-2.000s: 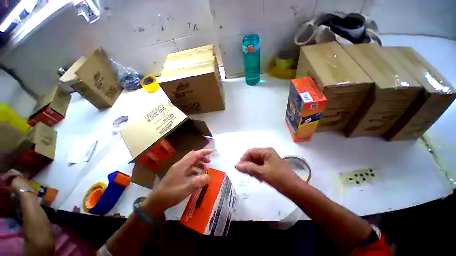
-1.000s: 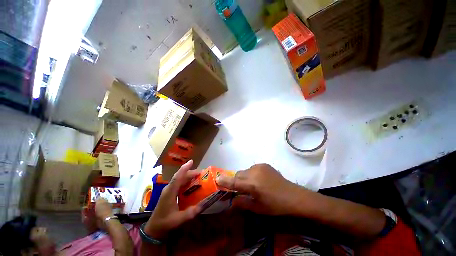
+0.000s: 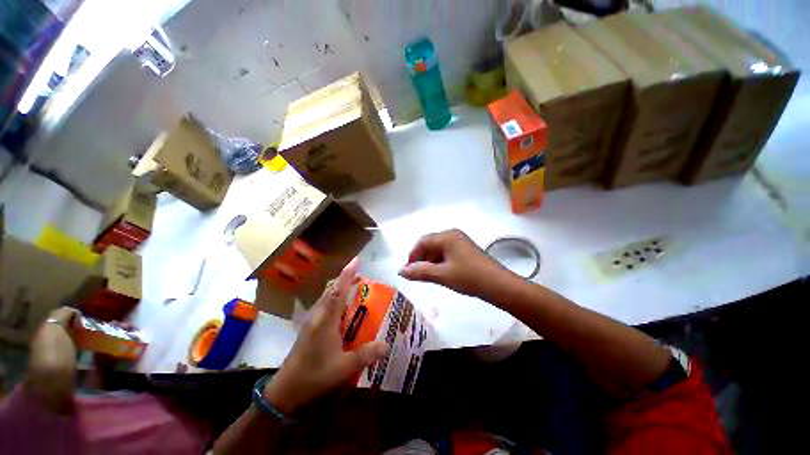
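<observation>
An orange retail box [image 3: 384, 333] with black and white printed sides is held over the bench's front edge. My left hand [image 3: 324, 347] grips it from the left, thumb on its near side. My right hand [image 3: 444, 260] is raised off the box, up and to its right, with thumb and fingertips pinched together; whether something thin is between them cannot be told. A ring of clear tape [image 3: 513, 258] lies on the bench just right of my right hand. An open brown carton [image 3: 282, 218] with orange boxes inside stands behind and left of my left hand.
An orange box [image 3: 518, 153] stands before three brown cartons [image 3: 613, 98]. A teal bottle [image 3: 429, 84] and closed carton [image 3: 342, 133] stand at the back. A blue tape dispenser [image 3: 228, 336] is left front. A coworker's arm [image 3: 53, 360] is at far left. A dotted sheet [image 3: 632, 257] lies right.
My right hand was on the held box one second ago and is now away from it, up and right. The box shows more of its printed side. The view has shifted and turned.
</observation>
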